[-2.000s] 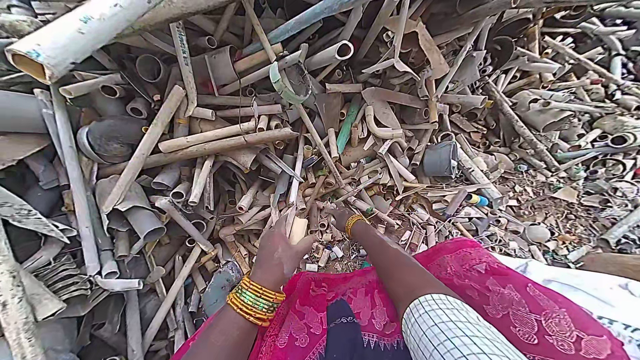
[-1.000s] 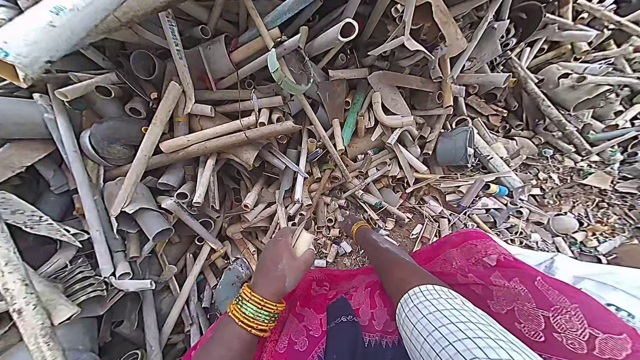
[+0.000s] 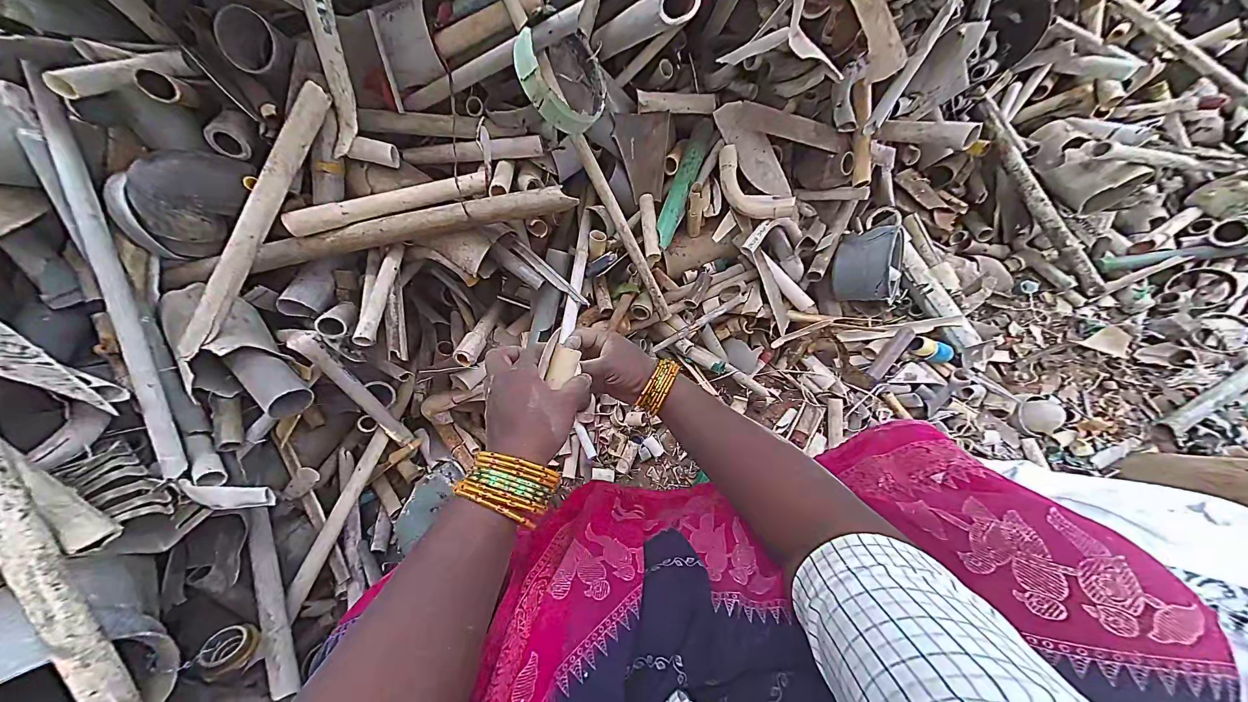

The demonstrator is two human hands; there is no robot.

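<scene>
My left hand, with yellow and green bangles at its wrist, is closed around a short cream plastic pipe piece. Right beside it, my right hand, with yellow bangles, has its fingertips at the upper end of that piece; whether it grips anything is hidden. Thin pale strips stand up between the hands, and I cannot tell whether they are held. Small cut pipe pieces lie on the ground just below the hands.
A large heap of scrap plastic pipes fills the area ahead and to the left. A grey cup-like fitting and a green strip lie in it. Pink patterned cloth covers my lap, with white cloth at the right.
My right hand has moved up and left from lower beside the pipe piece and now meets my left hand. The left hand keeps hold of the piece.
</scene>
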